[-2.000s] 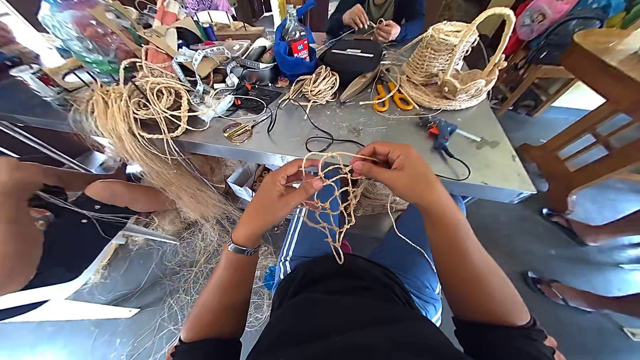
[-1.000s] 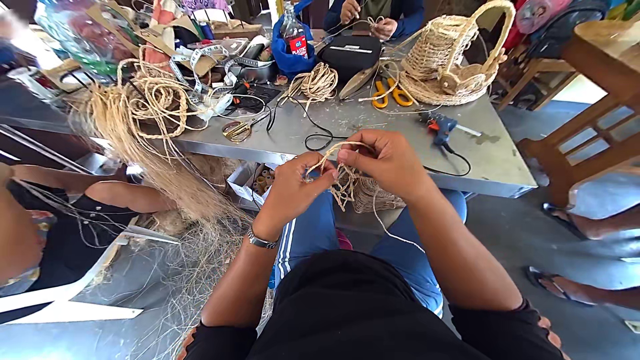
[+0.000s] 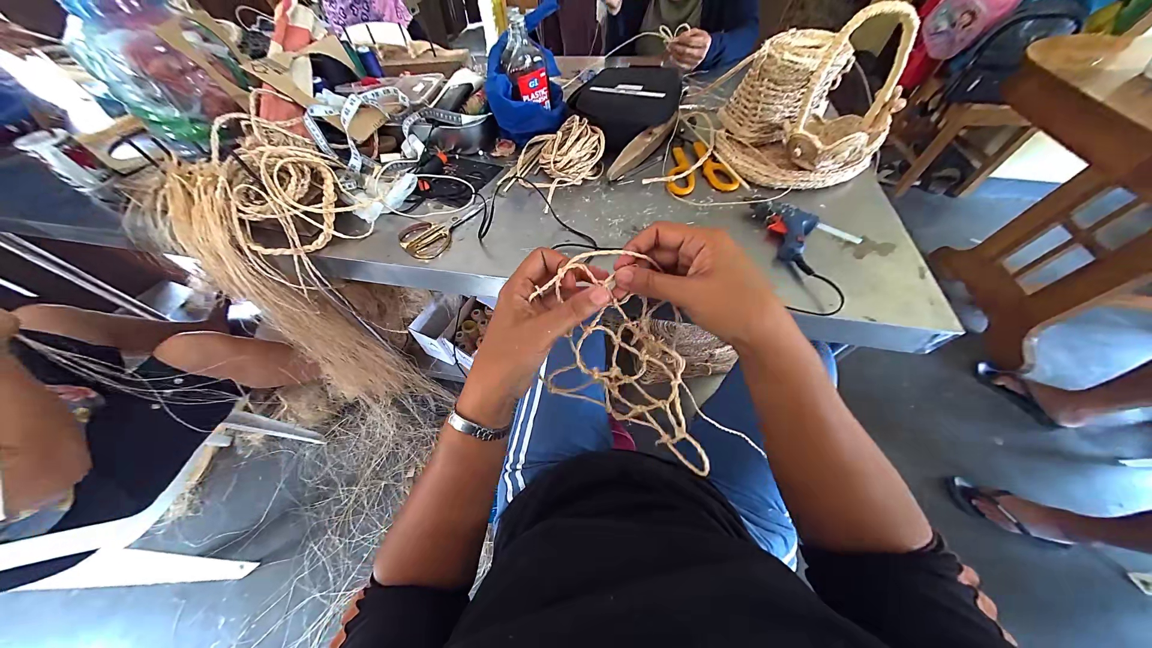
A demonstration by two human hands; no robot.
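Observation:
A knotted net of natural-fibre cord hangs in open loops from my fingers, above my lap and in front of the table edge. My left hand pinches its upper cord between thumb and fingertips. Close beside it, my right hand grips the same cord near a knot, its fingers bent. The fingertips of both hands almost meet. A loose cord end trails down over my right thigh. The exact crossing of the cords between the fingertips is partly hidden.
On the metal table lie a glue gun, orange-handled scissors, gold-handled scissors, a cord bundle, a black case and a woven basket. Raw fibre spills over the edge at left. People sit around.
The net shows less bunched than one second ago, hanging lower below my hands. Both hands still hold its upper cord, and their fingers have shifted on it.

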